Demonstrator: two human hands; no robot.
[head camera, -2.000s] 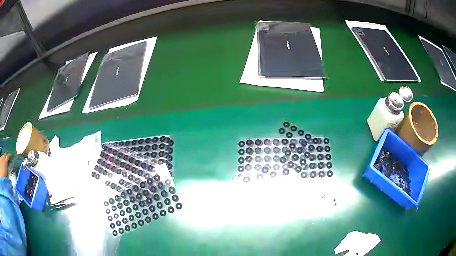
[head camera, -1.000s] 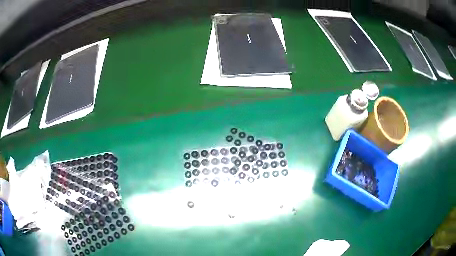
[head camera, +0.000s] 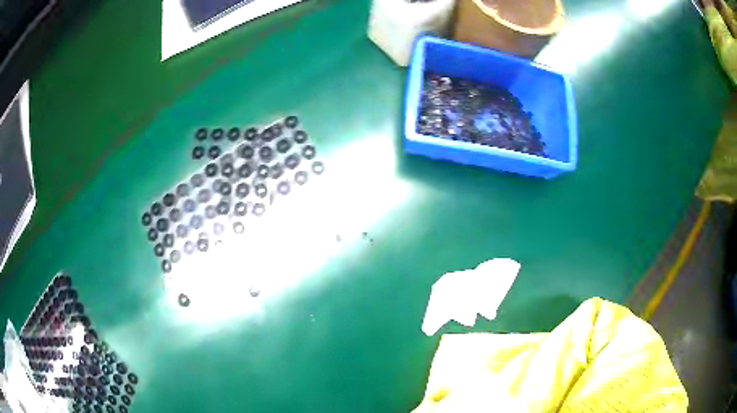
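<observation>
Neither of my hands is in view. A yellow sleeve or smock fold (head camera: 558, 363) shows at the bottom edge, with no hand visible. Round black rings with pale centres (head camera: 228, 171) lie in rows on clear, overlapping sheets left of centre. One loose ring (head camera: 183, 300) lies below them, and a few tiny bits lie in the glare. A blue bin (head camera: 493, 157) holds many tiny dark parts at the upper right. A white cloth (head camera: 470, 297) lies on the bench above the yellow fabric.
A white bottle (head camera: 410, 28) and brown round container (head camera: 509, 24) stand behind the bin, cut off above. Tablets on white sheets show at the upper left (head camera: 212, 10) and left edge (head camera: 14, 173). More ring sheets (head camera: 77, 355) lie lower left. Another person's hand (head camera: 722, 36) shows top right.
The view has turned right and down, so the bin, rings and cloth sit further left or higher. The yellow fabric and the other person's hand have come into view; most tablets have left it.
</observation>
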